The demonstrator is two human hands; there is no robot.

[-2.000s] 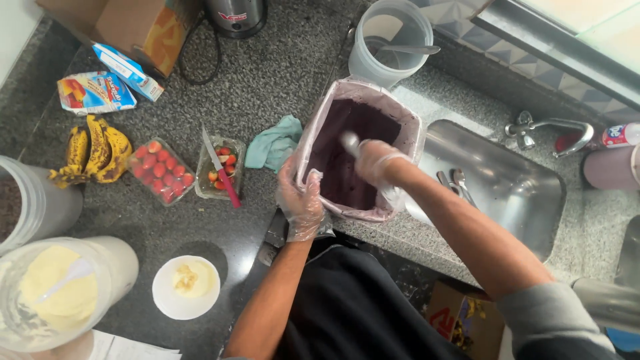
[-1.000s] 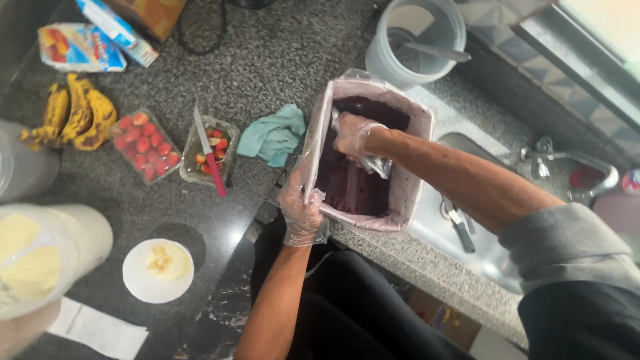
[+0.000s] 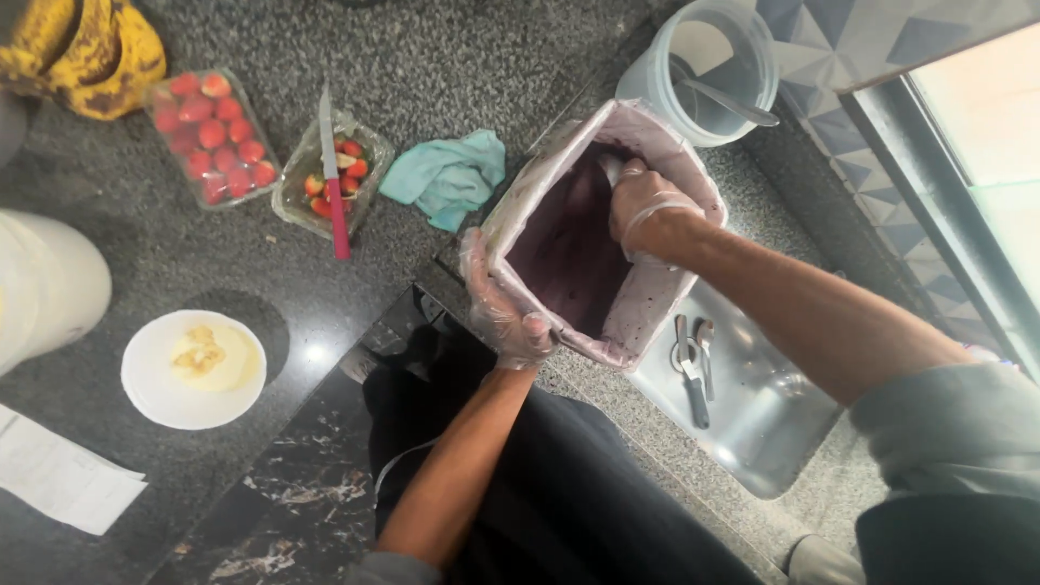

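Observation:
A plastic-lined tub (image 3: 650,325) with dark purple contents (image 3: 569,252) is tilted at the counter's edge beside the sink. My left hand (image 3: 508,313), in a clear plastic glove, grips the tub's near left rim. Inside the tub, my right hand (image 3: 650,207), also gloved, is closed around a pale utensil (image 3: 611,168); its lower end is hidden. A crumpled teal cloth (image 3: 447,175) lies left of the tub. Behind the tub stands a translucent bucket (image 3: 650,77) with a metal spoon (image 3: 723,99) in it.
A red-handled knife (image 3: 335,183) rests across an opened strawberry tray (image 3: 292,191). Left of it are a strawberry punnet (image 3: 187,199) and bananas (image 3: 134,61). A white plate (image 3: 146,402), papers (image 3: 73,475) and a white bucket (image 3: 65,284) are nearer. Utensils (image 3: 695,394) lie in the sink (image 3: 772,439).
My right hand has moved within the tub, over to its far right side. My left hand stays at the tub's rim. The view has shifted.

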